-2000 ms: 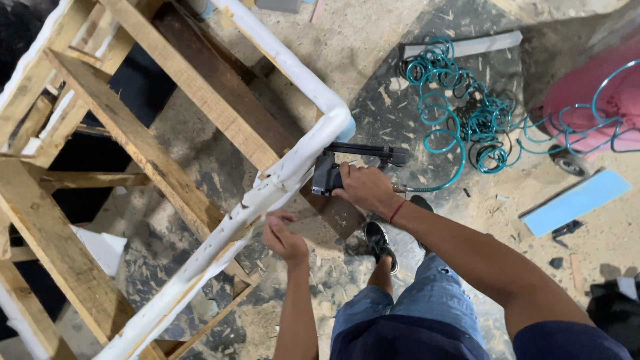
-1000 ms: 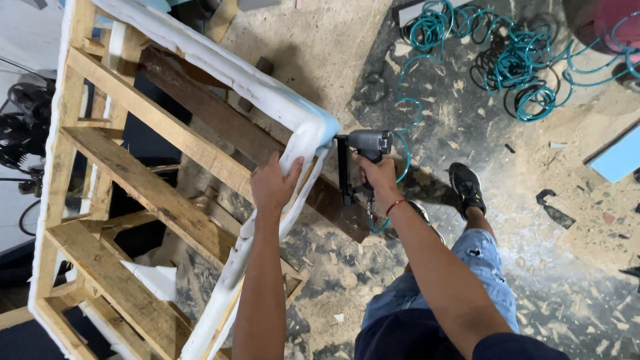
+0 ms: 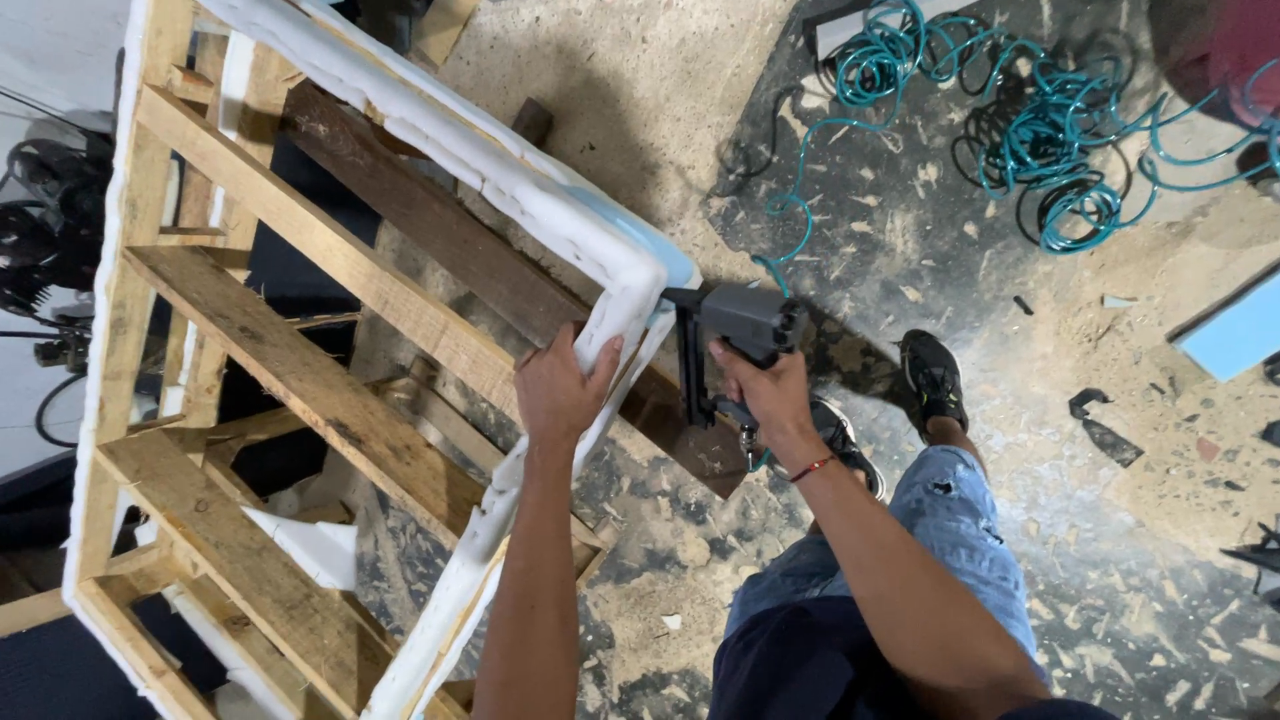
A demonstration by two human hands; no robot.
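Observation:
A wooden frame with several slats fills the left side of the view, its edges wrapped in white foam padding. My left hand grips the padded rail just below the corner, thumb on one side and fingers on the other. In my right hand is a dark pneumatic staple gun, held by its handle. Its nose touches or nearly touches the outer side of the padded corner, beside a patch of light blue foam. A teal air hose runs behind the gun.
Coiled teal hose lies on the floor at the upper right, near a dark red rounded object. A light blue foam piece and black scraps are at the right. A dark brown board lies beneath the frame.
My left hand, apart from the rail's top two seconds ago, now grips the padded rail near the corner. The staple gun stays in my right hand. The view has shifted.

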